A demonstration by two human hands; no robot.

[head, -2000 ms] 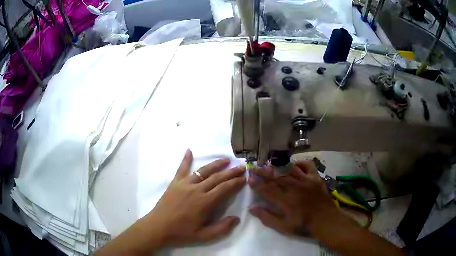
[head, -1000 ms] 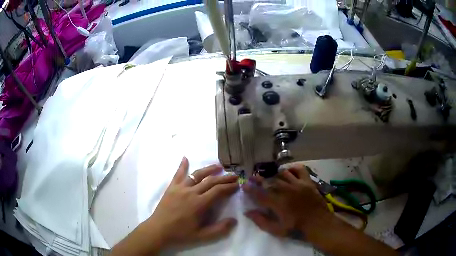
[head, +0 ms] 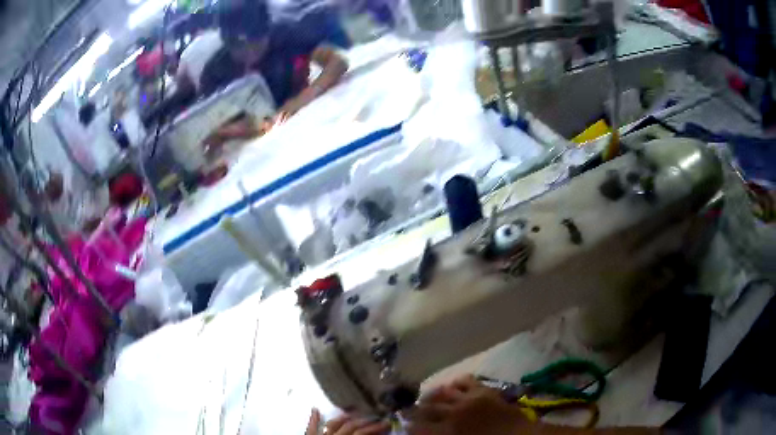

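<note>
My left hand (head: 350, 424) shows only as fingertips at the bottom edge, left of the needle area, fingers extended over white fabric. My right hand (head: 464, 409) is cut off by the bottom edge, under the left end of the sewing machine arm (head: 476, 297), blurred. The white fabric panel (head: 285, 365) lies left of the machine head; the part under my hands is mostly out of the picture. Snips with green and yellow handles (head: 568, 398) lie just right of my right hand. What my fingers press on is hidden.
White cut pieces (head: 157, 374) lie at left, beside magenta fabric (head: 81, 289). A dark thread spool (head: 464, 202) stands behind the arm. A black oblong object (head: 683, 348) is at right. Plastic bags (head: 374, 191) lie behind. Another person (head: 264, 64) sits across, upper left.
The view has lifted and tilted, so the machine slants and my hands sit at the bottom edge. The person and the workshop beyond have come into view. The picture is more blurred.
</note>
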